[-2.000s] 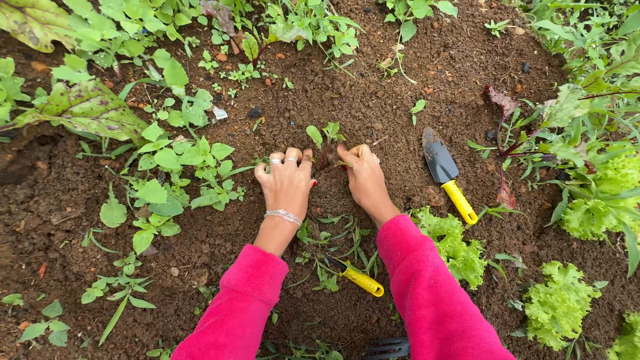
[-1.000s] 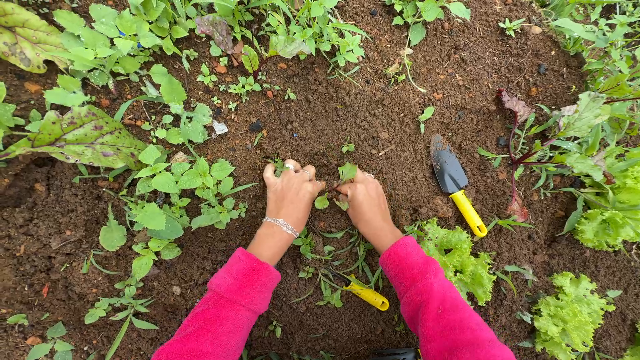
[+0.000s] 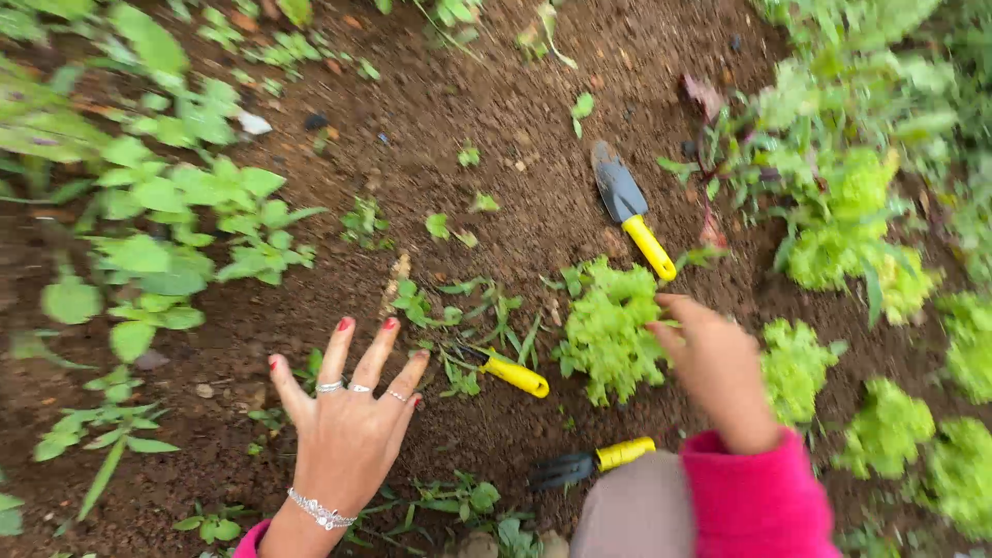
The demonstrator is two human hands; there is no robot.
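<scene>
My left hand (image 3: 353, 418), with rings and a bracelet, is spread palm down over the soil at lower left, holding nothing. Near its fingertips lie pulled weeds (image 3: 496, 310) and a hand tool with a yellow handle (image 3: 518, 376), its head partly hidden by leaves. My right hand (image 3: 713, 360) is blurred, at the right edge of a light green lettuce (image 3: 612, 333); its fingers are bent, and whether they touch the leaves is unclear. Just above that lettuce a hand trowel (image 3: 620, 190) with a grey blade and yellow handle lies on the soil.
A small hand fork (image 3: 570, 469) with a yellow handle lies by my knee (image 3: 639, 511). More lettuces (image 3: 887, 426) grow at lower right. Leafy plants (image 3: 155, 256) fill the left side, and mixed greens (image 3: 845, 132) the upper right. Small sprigs lie on the brown soil between.
Both hands have left the spot where they worked close together in the soil. The left has moved down and opened flat; the right has moved right, to the lettuce. The view has shifted.
</scene>
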